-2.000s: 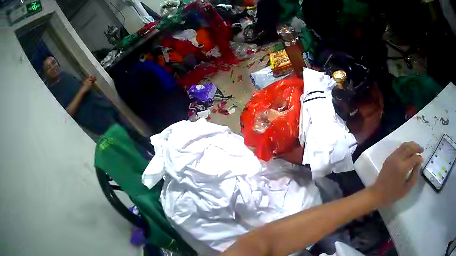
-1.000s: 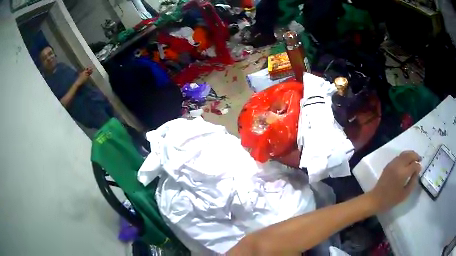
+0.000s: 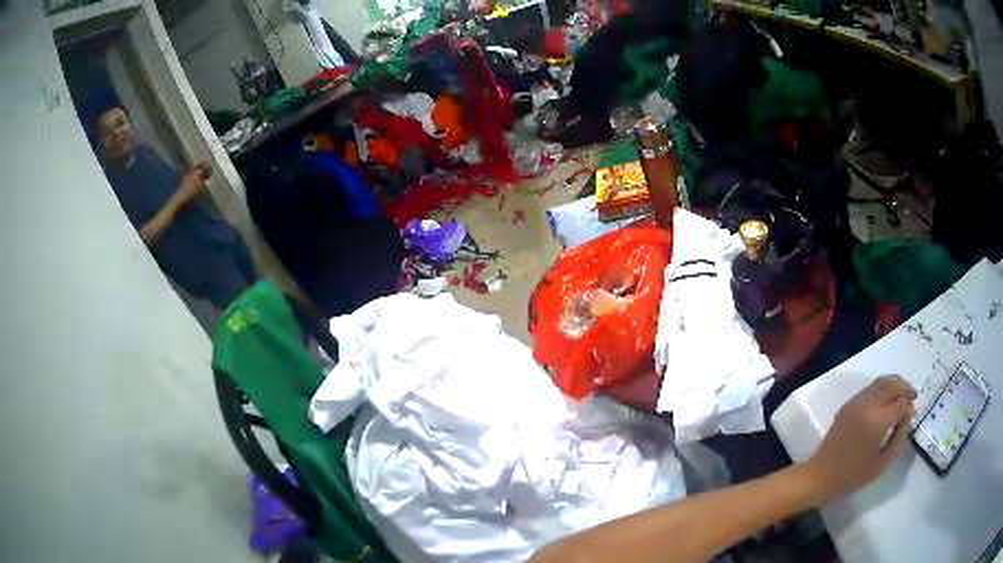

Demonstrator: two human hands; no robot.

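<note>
My left hand (image 3: 869,432) rests on the left edge of the white table (image 3: 869,352), with its fingers curled. Whether it holds anything small is not clear. A smartphone (image 3: 952,416) with a lit screen lies on the table just right of the fingers, apart from them. A large heap of white cloth (image 3: 462,418) lies on a green-backed chair, left of my forearm. A folded white stack with two dark stripes (image 3: 704,341) lies beside a shiny red plastic bag (image 3: 599,313). My right hand is out of the picture.
A person (image 3: 171,209) stands in the doorway at the far left. A bottle (image 3: 658,165) and a yellow-red box (image 3: 623,192) stand behind the red bag. Scraps and a purple bag (image 3: 434,239) lie on the floor. Thread bits lie on the table.
The view has tilted up a little, so most things sit lower in the picture. My left hand stays beside the phone on the table. The cloth piles have not visibly moved.
</note>
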